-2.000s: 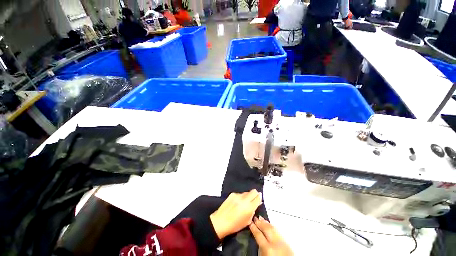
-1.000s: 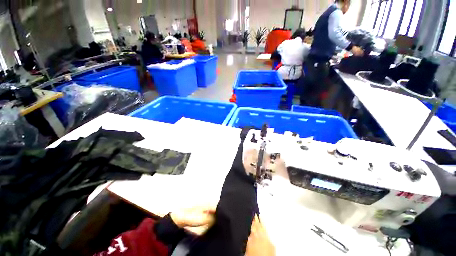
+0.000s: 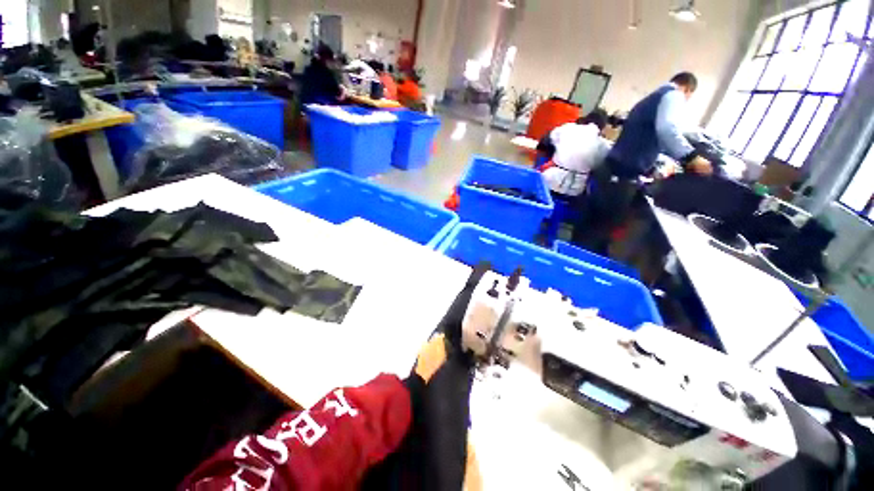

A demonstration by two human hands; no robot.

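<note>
A black cut panel (image 3: 445, 412) runs from behind the machine head down past the needle area to the bottom edge. My left hand (image 3: 431, 358) rests at the panel's left side, close to the machine's left end; its fingers are mostly hidden, so its grip is unclear. Only a sliver of my right hand (image 3: 471, 468) shows at the panel's right edge, cut off by the bottom. The white sewing machine (image 3: 613, 369) stands right of the panel. Silver snips (image 3: 572, 478) are partly cut off at the bottom.
A heap of black and camouflage pieces (image 3: 144, 264) covers the table's left side. Blue bins (image 3: 359, 203) stand behind the white table (image 3: 287, 355). Plastic-wrapped goods (image 3: 196, 149) lie far left. Two people are beyond the bins, by a long white table at right.
The view has swung right and up. My left hand has moved forward along the panel to beside the machine head. My right hand has dropped mostly out of the picture.
</note>
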